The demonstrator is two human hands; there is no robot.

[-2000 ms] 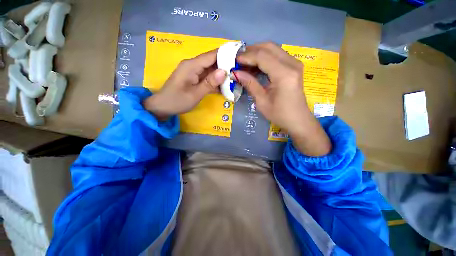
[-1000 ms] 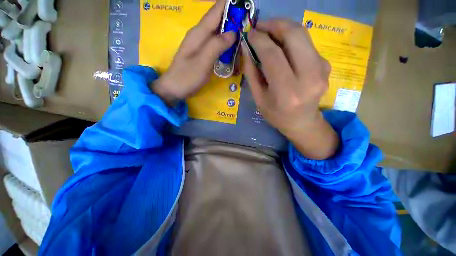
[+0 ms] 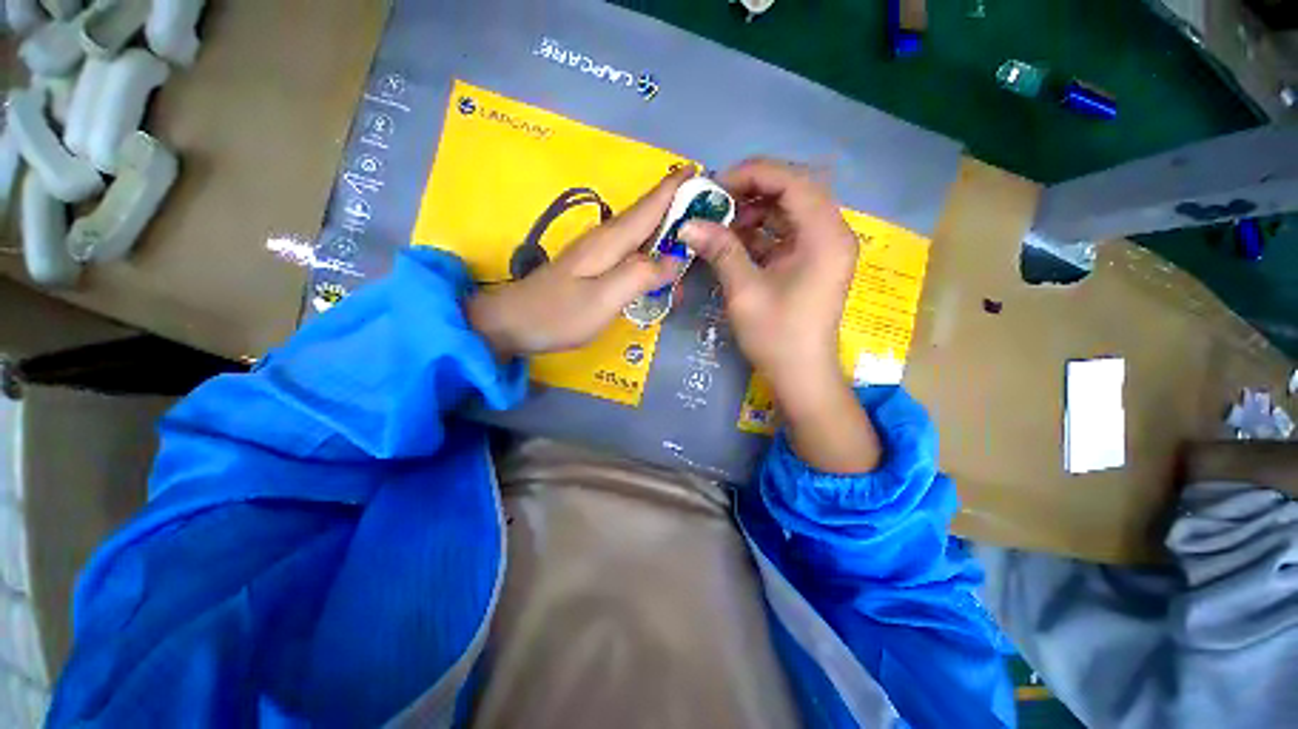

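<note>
A white curved housing shell (image 3: 653,303) is held over the grey and yellow carton sheet, its open side facing up. A blue battery cell (image 3: 673,248) shows inside it, partly covered by fingers. A dark green circuit board (image 3: 708,210) lies at the shell's upper end. My left hand (image 3: 579,289) holds the shell from the left side. My right hand (image 3: 786,271) has its fingers at the shell's upper right edge and its thumb by the board. The lead wires cannot be made out clearly.
Empty white housings (image 3: 117,110) are heaped at upper left. The green belt (image 3: 854,107) runs along the top with blue cells (image 3: 1089,100) on it. A grey metal bracket (image 3: 1182,178) and a white card (image 3: 1095,415) are at right. A grey sleeve (image 3: 1231,570) is at lower right.
The view has shifted, showing more of the belt. The dark green board, beside the shell in my right fingers one second ago, now lies over the shell's upper end.
</note>
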